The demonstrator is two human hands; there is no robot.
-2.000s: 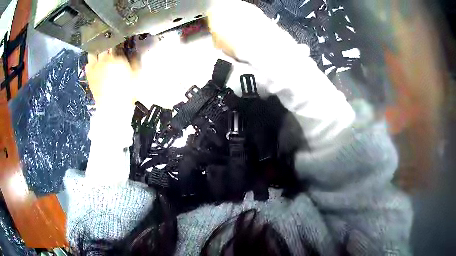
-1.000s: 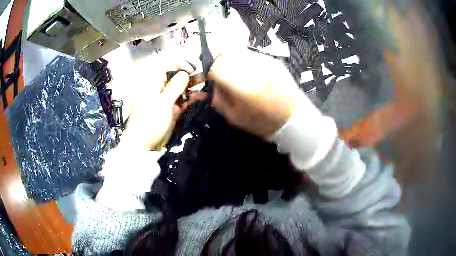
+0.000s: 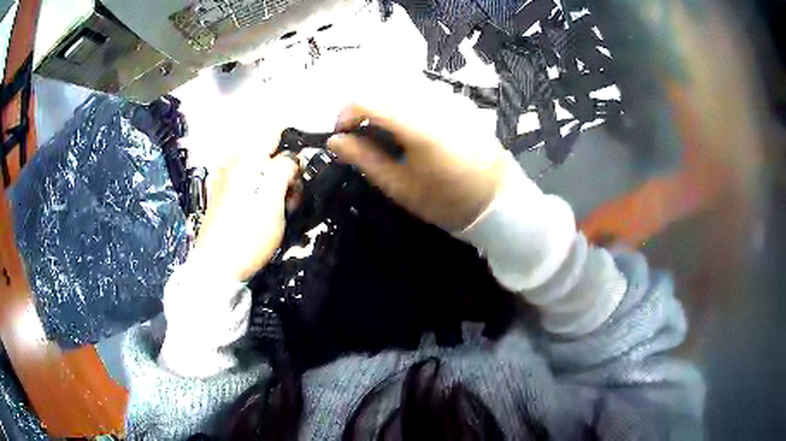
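Observation:
My left hand [image 3: 252,194] and my right hand [image 3: 422,164] are close together above the white surface. A small black piece [image 3: 312,139], apparently webbing with a plastic part at its left end, stretches between them. My right hand pinches its right end between thumb and fingers. My left fingers are at its left end; overexposure hides part of that grip. A tangled black heap of straps [image 3: 362,276] lies below my hands, close to my body.
The pale machine body [image 3: 164,43] is at the upper left. A crinkled dark blue bag [image 3: 95,224] lies at the left, with black buckles [image 3: 196,185] in a row beside it. Loose dark webbing strips [image 3: 521,82] are scattered at the upper right.
Both hands were under the machine's front edge and apart. They have come back together above the heap, and the black piece now shows stretched between them. A dark strip that rose above my right hand is gone.

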